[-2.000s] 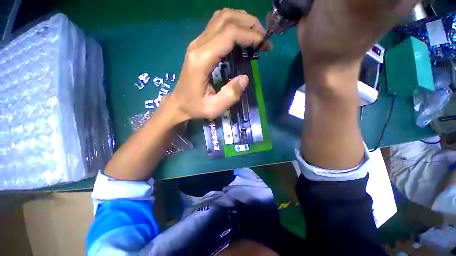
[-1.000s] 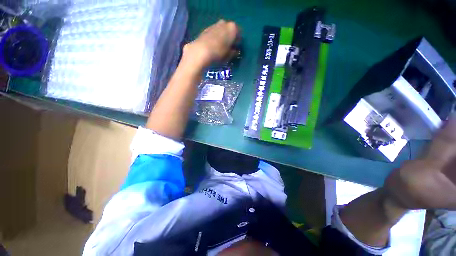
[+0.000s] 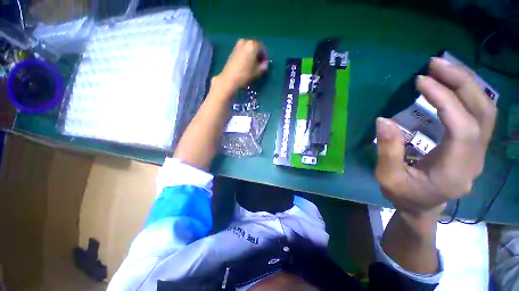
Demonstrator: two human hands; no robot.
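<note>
The long black part [image 3: 324,96] lies on the green and black base piece [image 3: 340,122] with white lettering. Silver bits show at its upper and lower ends. My left hand [image 3: 242,65] is curled and blurred just left of the base; a tiny shiny spot shows by its fingers, and I cannot tell what is inside. Loose silver pieces [image 3: 248,103] and a clear bag with a white label [image 3: 246,139] lie below that hand. My right hand [image 3: 438,142] is open, fingers apart, over the white and black feeder box [image 3: 421,116], partly hiding it.
Stacked clear blister trays [image 3: 128,79] stand at the left. A purple ring-shaped item [image 3: 35,85] lies at the far left corner. An open brown carton [image 3: 114,193] sits below the bench edge with a black part [image 3: 90,260] in it. A dark cable [image 3: 488,199] runs at the right.
The screwdriver seen earlier in my right hand is no longer in view. That hand has moved right, then up over the feeder. My left hand has left the black part for the loose pieces.
</note>
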